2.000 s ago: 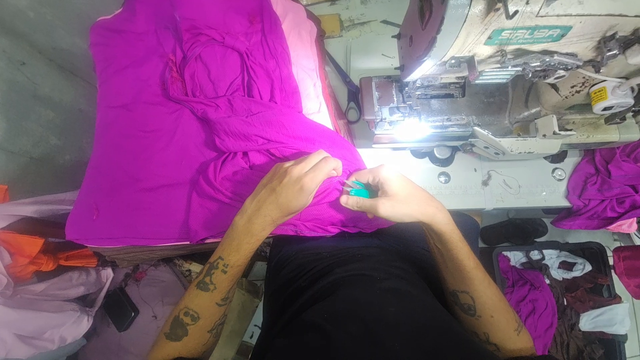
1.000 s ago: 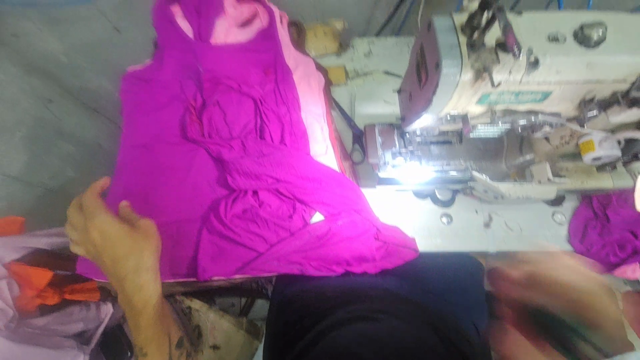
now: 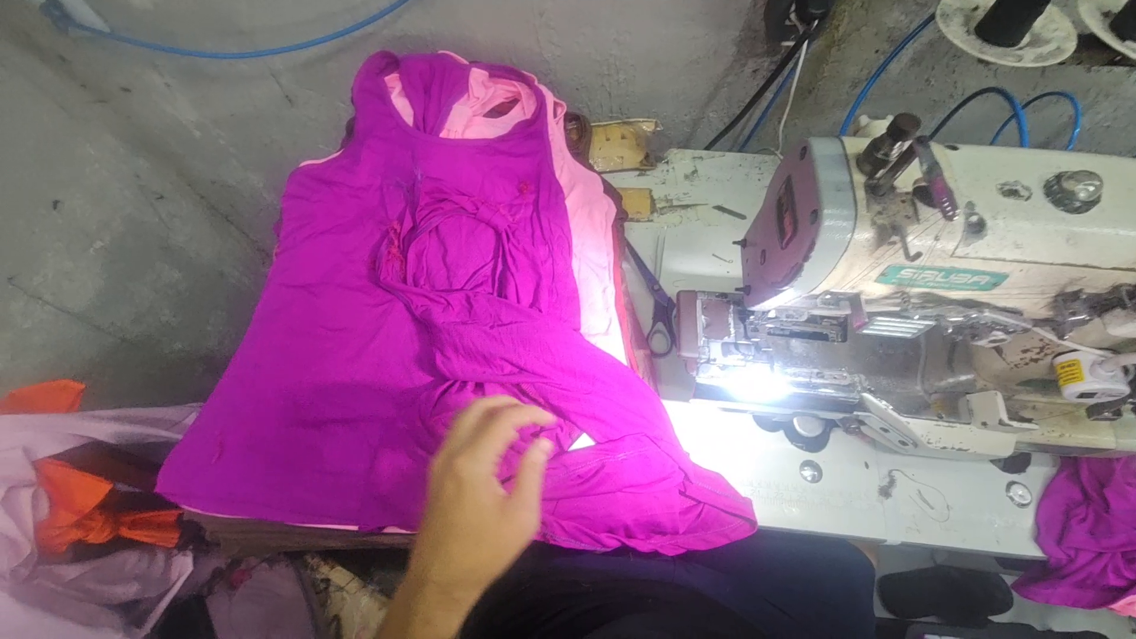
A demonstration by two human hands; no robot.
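Note:
My left hand (image 3: pixel 488 488) is over the lower part of a purple garment (image 3: pixel 355 355), its fingers apart near a small white tag (image 3: pixel 581 441). Whether the fingertips touch the cloth is not plain. The purple garment lies bunched in the middle, over a pink garment (image 3: pixel 590 240) that shows along its right side and at the neckline. My right hand is out of view. Right of the garments stands a Siruba sewing machine (image 3: pixel 958 222), its lamp lighting the needle area.
Dark-handled scissors (image 3: pixel 658 324) lie between the garments and the machine. More purple cloth (image 3: pixel 1087 532) hangs at the right edge of the white machine table (image 3: pixel 816 497). At left are pale and orange cloths (image 3: pixel 71 506). Blue hoses (image 3: pixel 240 53) run along the wall.
My left hand has moved right from the garment's left edge to its lower middle. My right hand, which held a small green tool two seconds ago and was blurred at lower right afterwards, has left the view.

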